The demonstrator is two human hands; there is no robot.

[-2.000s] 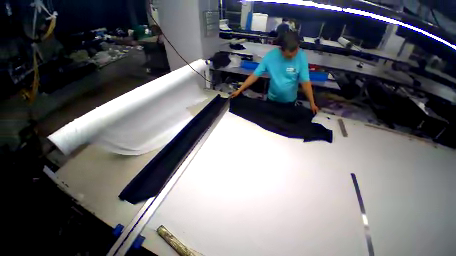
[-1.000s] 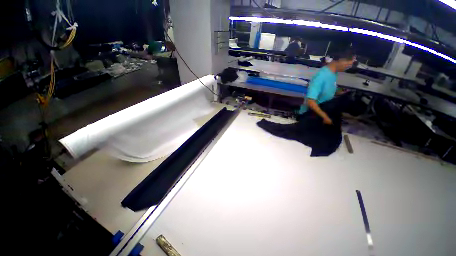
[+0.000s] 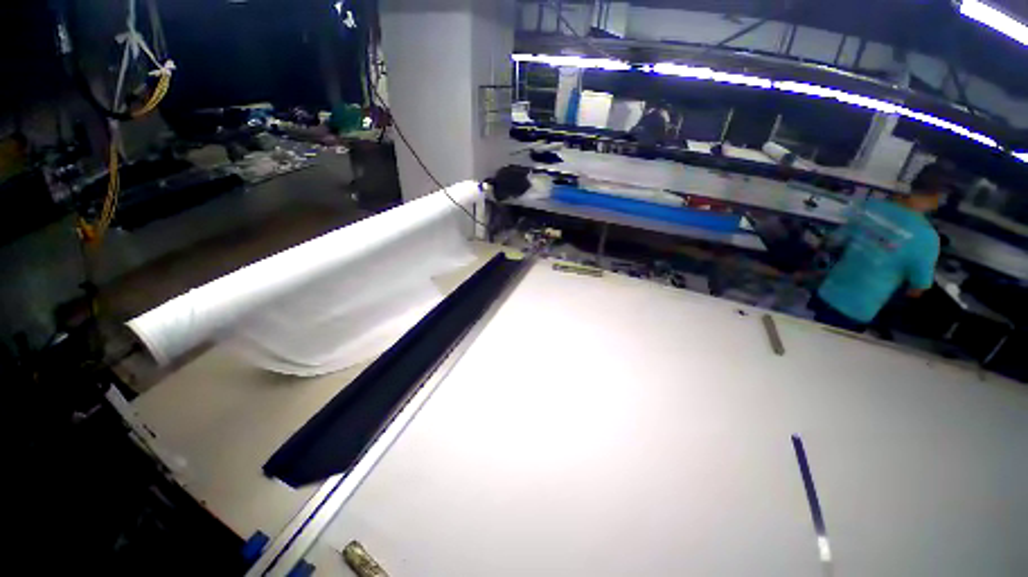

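Neither of my hands is in the picture. A white sheet [image 3: 631, 394] covers the long table in front of me. A silver cutter rail [image 3: 423, 389] crosses the table end, with blue clamps [image 3: 257, 546] at its near end. A folded navy fabric strip [image 3: 395, 378] lies along the rail's left side. A dark straightedge [image 3: 809, 490] with a shiny lower part lies on the white sheet at the right. A mottled brown weight [image 3: 363, 559] is at the near edge, cut off by the frame.
A wide white roll [image 3: 304, 265] lies beyond the rail, its loose sheet curling down. A short weight [image 3: 772, 335] and another weight [image 3: 578, 269] lie near the far edge. A person in a turquoise shirt [image 3: 879, 262] is beyond the table at the right. A pillar [image 3: 434, 101] stands behind.
The person across the table has moved right and turned away. The navy piece from the far side of the white sheet is no longer visible. The strip by the rail remains.
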